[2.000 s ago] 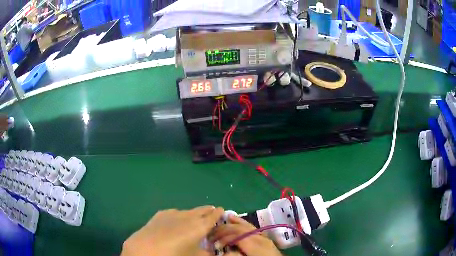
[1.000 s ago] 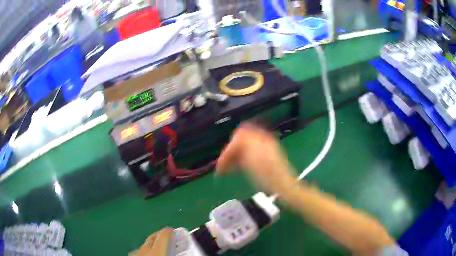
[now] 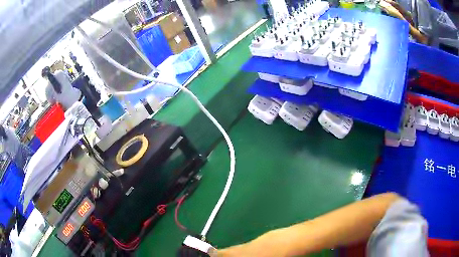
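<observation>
The end of a white power strip with a black band (image 3: 199,245) shows at the bottom edge; the rest is cut off. My right forearm comes in from the right, and the edge of my right hand (image 3: 236,250) shows beside the strip end. Its fingers are cut off, so its grip cannot be told. My left hand is not in view. The dual panel meter (image 3: 76,219) at the lower left shows red zeros. Red wires (image 3: 120,244) run from it along the black stand.
A black stand (image 3: 151,173) carries a tape roll (image 3: 132,150). A white cord (image 3: 230,150) curves across the green bench. Blue divider sheets (image 3: 387,65) hold white adapters (image 3: 347,60), with more beneath. A red-rimmed bin (image 3: 443,247) stands at right. Another person's arm (image 3: 402,19) shows at top right.
The view has swung right and tilted. My left hand has left the picture; my right hand has moved down from the stand to the strip end. The meter has gone from non-zero readings to zeros.
</observation>
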